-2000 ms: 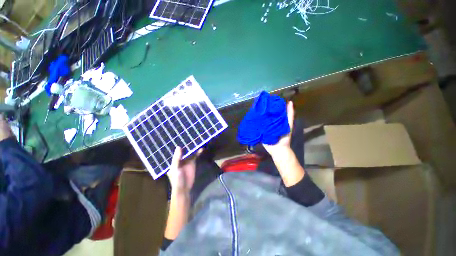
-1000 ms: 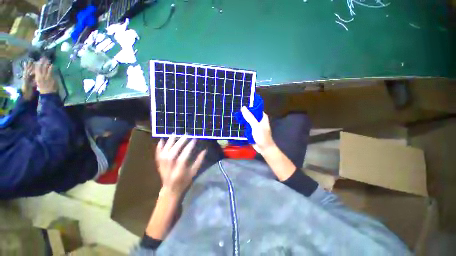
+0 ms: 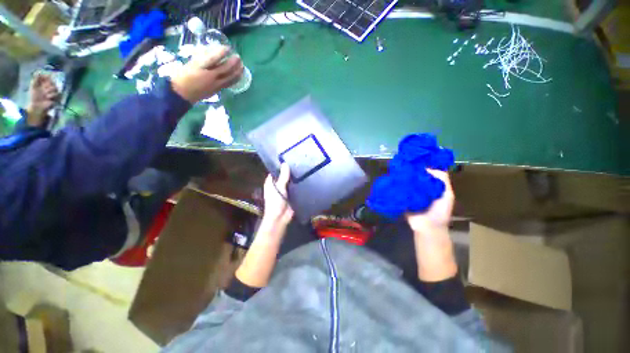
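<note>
A small solar panel [image 3: 335,155] is held tilted over my lap near the bench edge, its plain grey back towards me, with a black square outline at the centre. My left hand [image 3: 278,196] grips its lower left edge, thumb on the back. My right hand [image 3: 435,207] holds a crumpled bright blue cloth [image 3: 407,180] to the right of the panel, apart from it. The fingers under the cloth are hidden.
The green bench [image 3: 421,89] bears another panel [image 3: 349,15], white strands [image 3: 518,58], white scraps [image 3: 217,124] and another blue cloth [image 3: 143,31]. Another person's hand [image 3: 207,72] is on a clear bottle. Open cartons [image 3: 521,265] stand beside my legs.
The panel has turned from its gridded front to its grey back. My left hand now grips it. The cloth has moved off it to the right. The other person's arm has reached over the bench.
</note>
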